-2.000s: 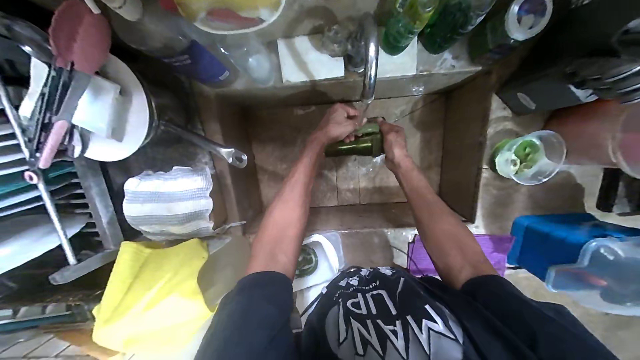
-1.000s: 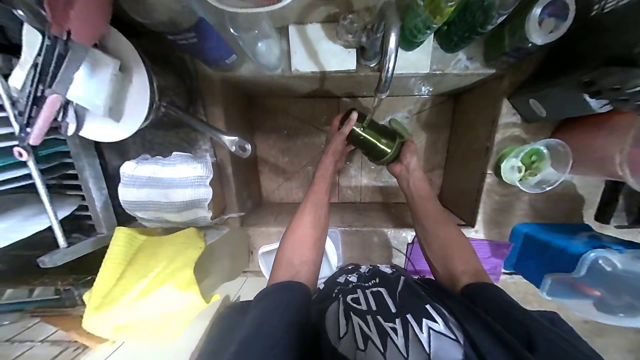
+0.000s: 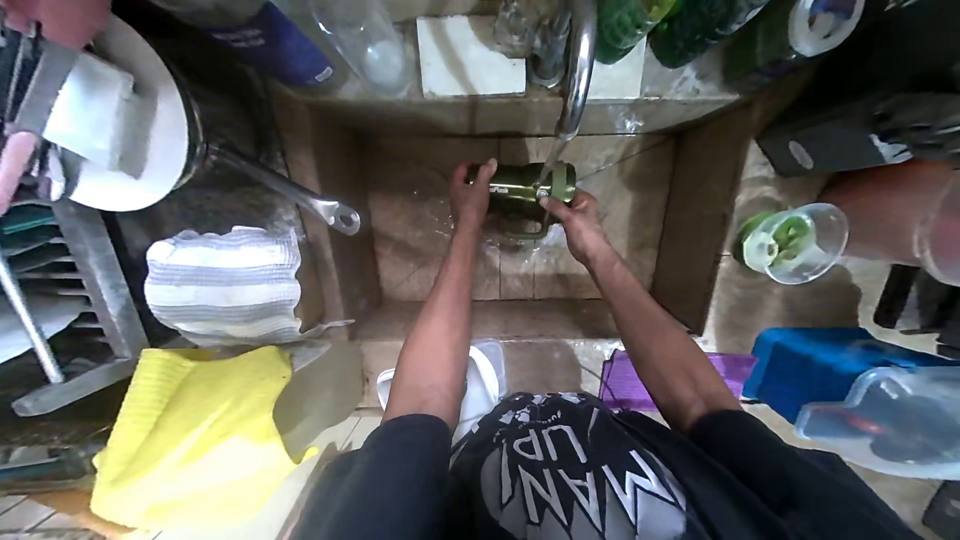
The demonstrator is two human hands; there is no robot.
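A shiny green metal flask (image 3: 517, 187) lies sideways between my hands over the tiled sink basin (image 3: 420, 255). My left hand (image 3: 471, 196) grips its left end. At the other end, by the wider green collar, my right hand (image 3: 579, 223) holds it. A green loop handle (image 3: 529, 234) hangs below the flask body. Water runs from the curved metal faucet (image 3: 577, 82) onto the flask near the collar and splashes into the basin.
Left of the basin are a pan handle (image 3: 285, 184), a striped cloth (image 3: 225, 285) and a yellow cloth (image 3: 195, 435). On the right stand a clear plastic cup (image 3: 814, 244) with green pieces and a blue container (image 3: 832, 367). Green bottles (image 3: 630, 26) line the back ledge.
The flask has turned from a slant to nearly level, and its loop handle now shows below it. Both hands stay on it, now farther apart than two seconds ago.
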